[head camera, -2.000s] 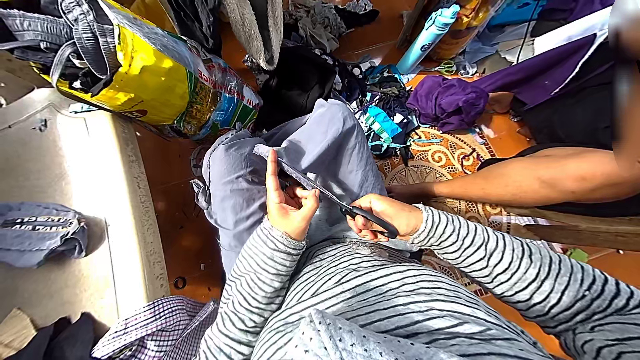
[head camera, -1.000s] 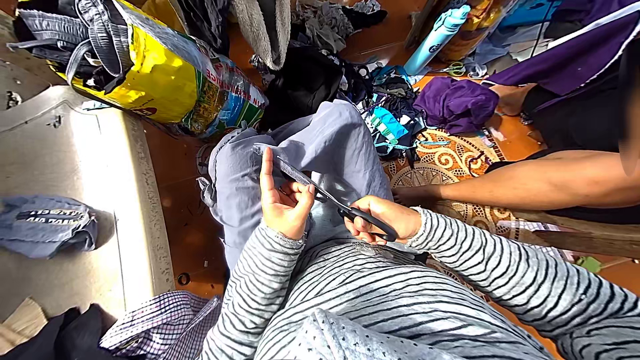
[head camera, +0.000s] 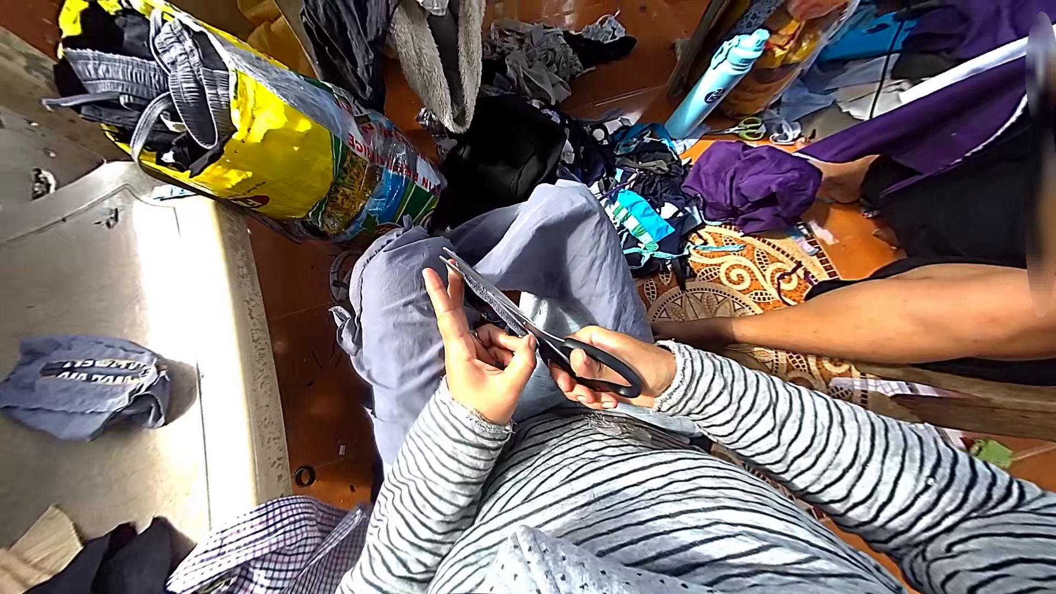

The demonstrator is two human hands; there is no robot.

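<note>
My right hand (head camera: 615, 367) is closed on the black handles of a pair of scissors (head camera: 602, 363), whose blades point up and left and stand slightly apart. A narrow grey fabric strip (head camera: 502, 312) lies along the blades. Its lower end is pinched between the thumb and curled fingers of my left hand (head camera: 483, 359), while the index and middle fingers stretch up beside the blade tips. Whether the strip's far end touches those fingers cannot be told. Below both hands, greyish-blue cloth (head camera: 404, 330) covers my lap and knees.
A yellow rice sack (head camera: 285, 140) stuffed with dark clothes lies upper left, beside a pale ledge (head camera: 223, 330) holding a folded grey cloth (head camera: 82, 384). Ahead are fabric scraps (head camera: 643, 219), a purple cloth (head camera: 751, 186) and a light-blue bottle (head camera: 718, 82). Another person's leg (head camera: 891, 318) extends from the right.
The scissor blades have parted beside the strip. My left middle finger now shows raised behind the index finger. Both hands stay in nearly the same place over the lap.
</note>
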